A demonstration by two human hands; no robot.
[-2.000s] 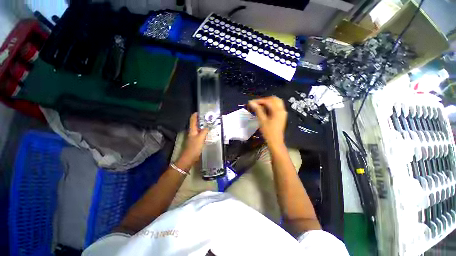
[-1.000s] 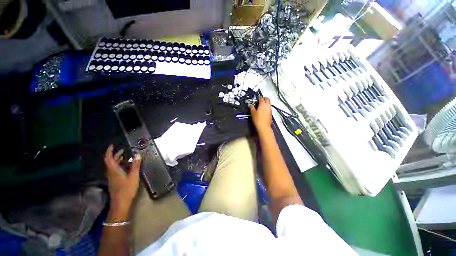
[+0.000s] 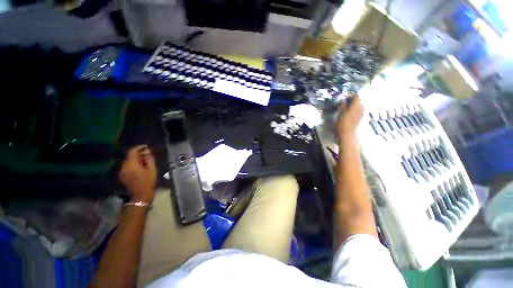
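Observation:
A lock panel housing (image 3: 188,183) lies with its grey inner side up, its far end on the black mat and its near end at my lap. A small round fitting sits mid-panel. My left hand (image 3: 138,169) is beside the panel on its left, not touching it, fingers curled; whether it holds something small I cannot tell. My right hand (image 3: 351,115) reaches to the near edge of the heap of shiny metal parts (image 3: 343,67) at the right back. It is blurred, and its fingertips are unclear.
A crumpled white sheet (image 3: 223,164) lies right of the panel. Small white parts (image 3: 289,127) lie on the mat. A sheet of round pads (image 3: 211,70) and a blue bin (image 3: 104,64) stand at the back. A white foam tray (image 3: 419,169) with grey slotted parts fills the right.
The left hand let go of the panel, which now lies down. The right hand moved from over the panel to the small white parts, then up to the metal heap. The view has shifted.

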